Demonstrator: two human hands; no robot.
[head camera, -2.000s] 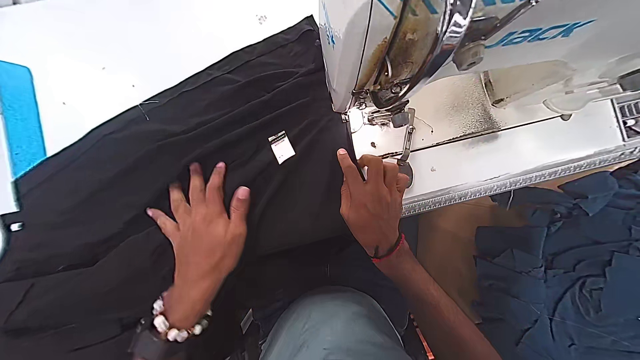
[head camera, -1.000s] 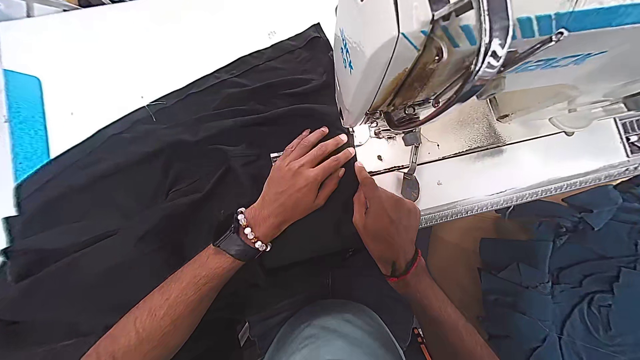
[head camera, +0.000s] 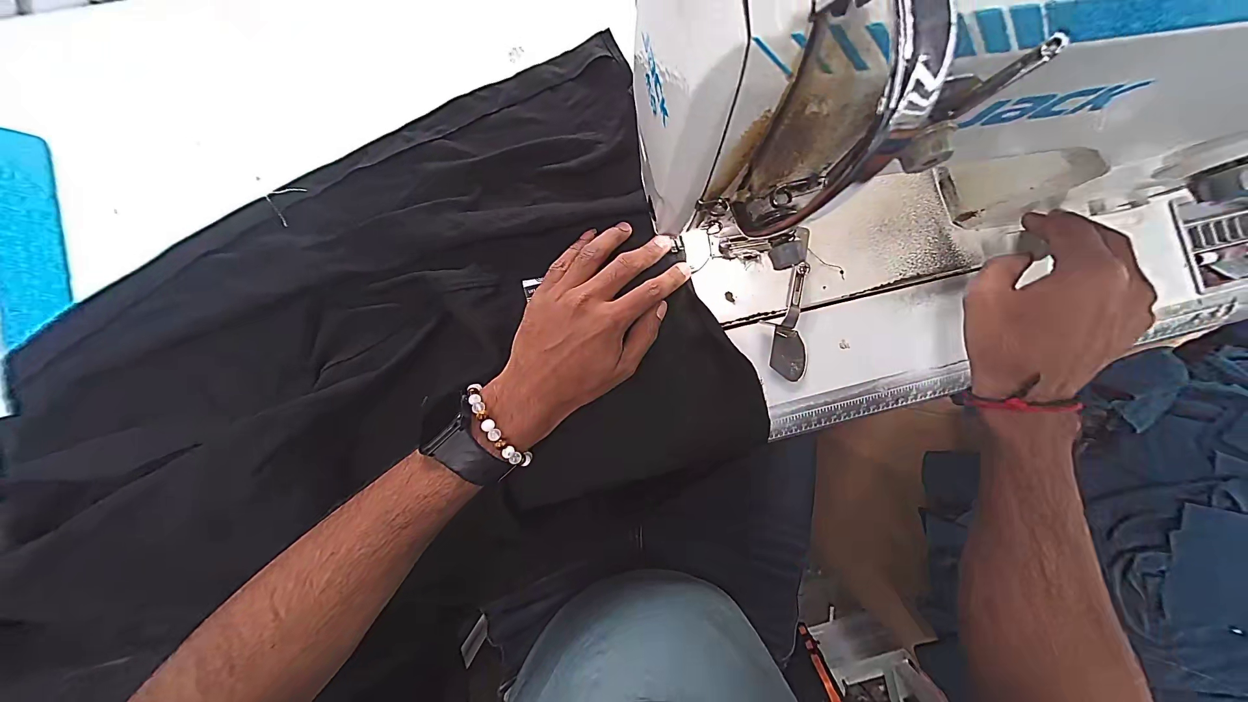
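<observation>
Black fabric (head camera: 370, 292) lies over the left side of the table, its right edge by the presser foot of a white Jack sewing machine (head camera: 687, 107). My left hand (head camera: 595, 327) rests flat on the fabric, fingers spread, with the fingertips beside the needle area. Under those fingers, a small white label (head camera: 531, 287) is partly covered. My right hand (head camera: 1063, 302) is off the fabric, over the machine bed at the right, its thumb and index finger curled near a small lever; whether it grips the lever is not clear. A metal guide (head camera: 788, 351) hangs in front of the presser foot.
A measuring scale (head camera: 877, 398) runs along the table's front edge. Dark blue fabric pieces (head camera: 1170, 468) are heaped below at the right. A blue object (head camera: 34, 234) lies at the far left. A loose thread (head camera: 285, 192) lies at the fabric's back edge.
My right hand has left the fabric edge beside the presser foot and moved right over the machine bed. My left hand moved right toward the needle, then stayed there on the fabric.
</observation>
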